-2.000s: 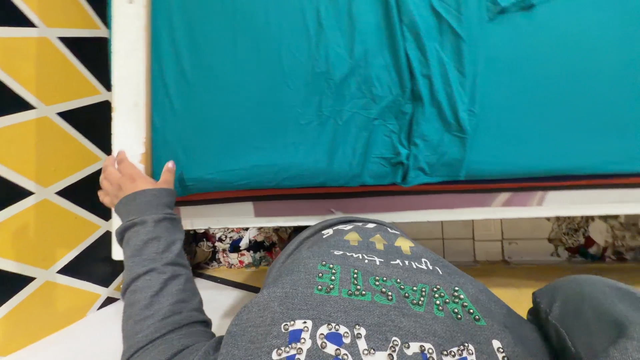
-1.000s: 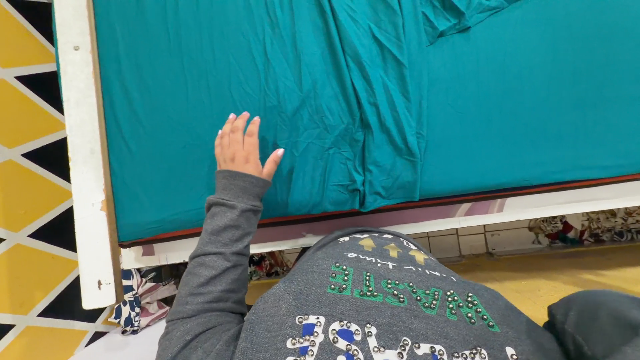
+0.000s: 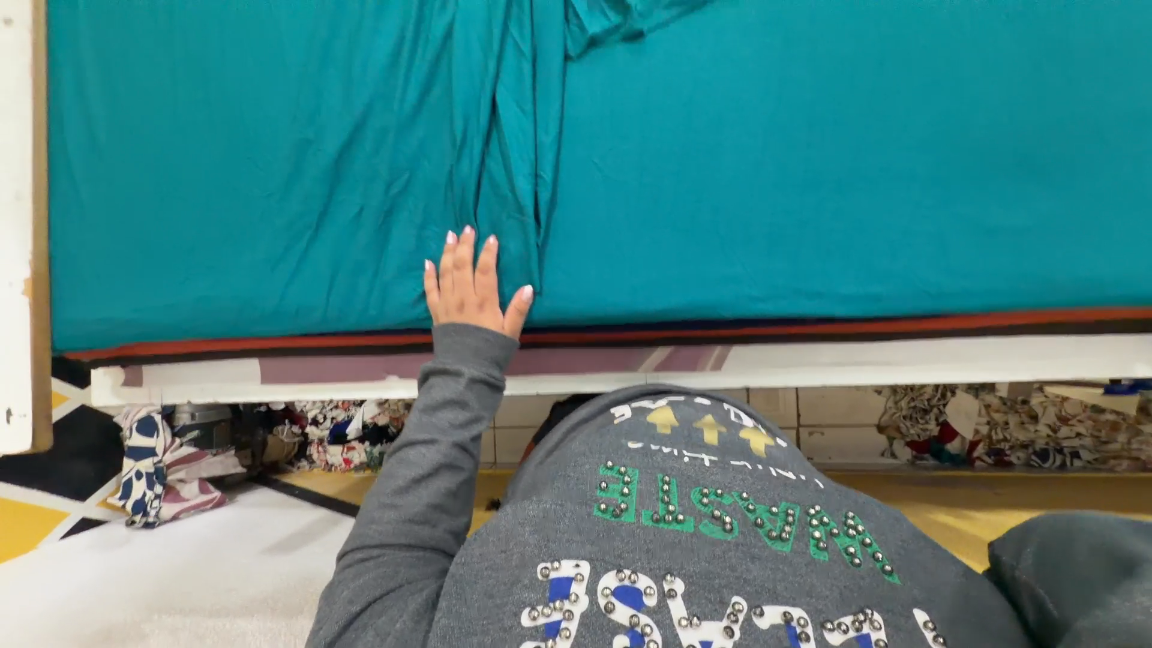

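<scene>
Teal fabric (image 3: 765, 180) lies spread over the table, smooth on the right and wrinkled on the left, with a bunched fold (image 3: 513, 135) running up from the near edge. My left hand (image 3: 468, 286) rests flat on the teal fabric by the lower end of that fold, fingers spread and pointing away from me, with nothing held. Red and dark fabric layers (image 3: 900, 326) show beneath the teal along the near edge. My right hand is out of view; only part of a grey sleeve shows at the lower right.
A white board (image 3: 20, 225) with a brown edge stands along the left side. The white table edge (image 3: 810, 360) runs in front of me. Below it are heaps of fabric scraps (image 3: 1017, 427) and a patterned cloth (image 3: 144, 468) hanging at the left.
My left hand has gone from the white board at the left corner, across the teal fabric, to the near end of the fold. The view has shifted too.
</scene>
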